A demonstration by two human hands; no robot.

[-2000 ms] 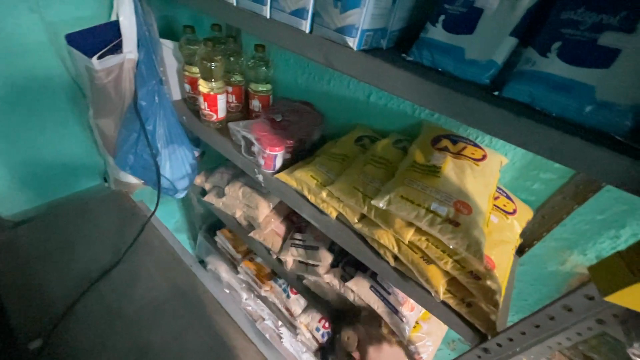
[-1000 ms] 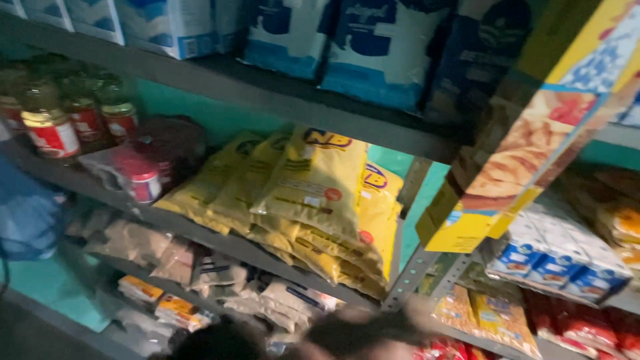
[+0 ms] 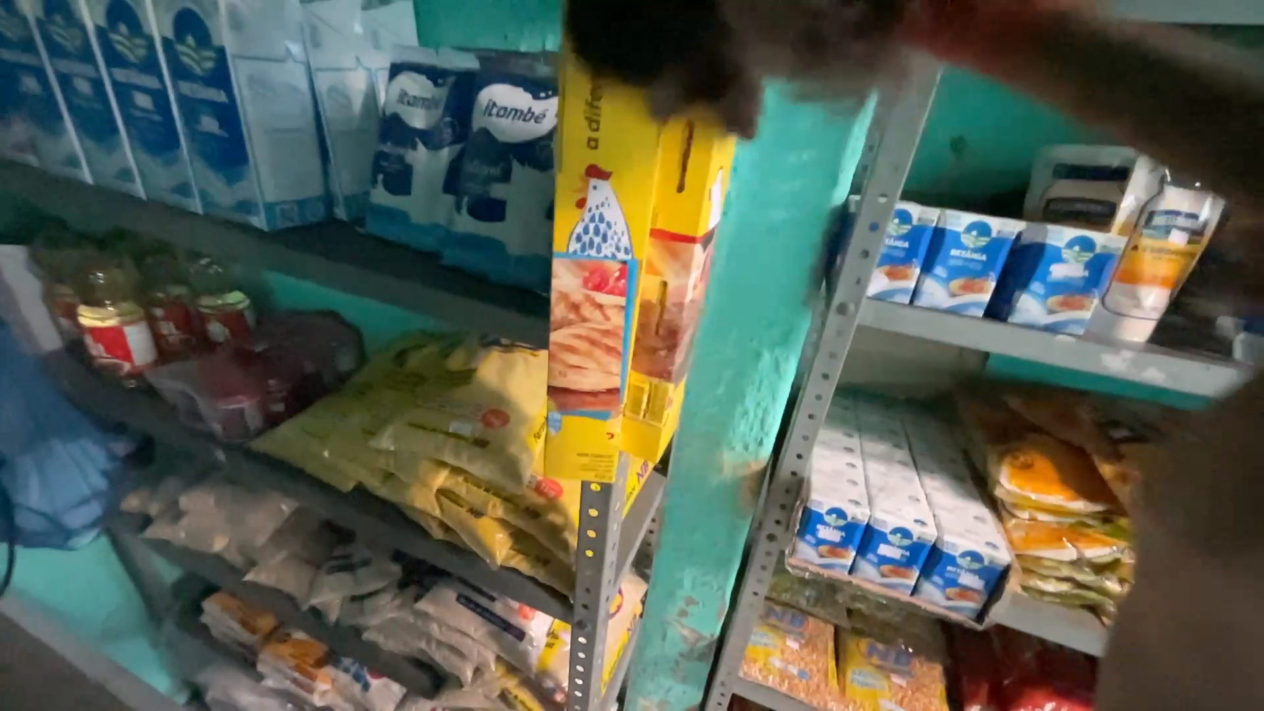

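Note:
My right hand, dark and badly blurred, reaches in from the right at the top middle. It is in front of the top of a tall yellow display strip with a hen and food pictures, fixed at the shelf post. A black blurred patch lies at the hand's left end; whether it is a held thing or part of the hand cannot be told, nor can contact with the strip. My left hand is not in view. Close to the strip are blue and white Itambé packets on the upper shelf and yellow bags below.
Perforated metal posts flank a green wall. Blue and white cartons and small boxes stand on the right shelves. Bottles stand at left beside a blue plastic bag. A blurred dark shape covers the lower right.
A blurred hand seen at the bottom edge earlier is gone from there; my right hand is now at the top. The view has swung to the right, bringing in the right shelves.

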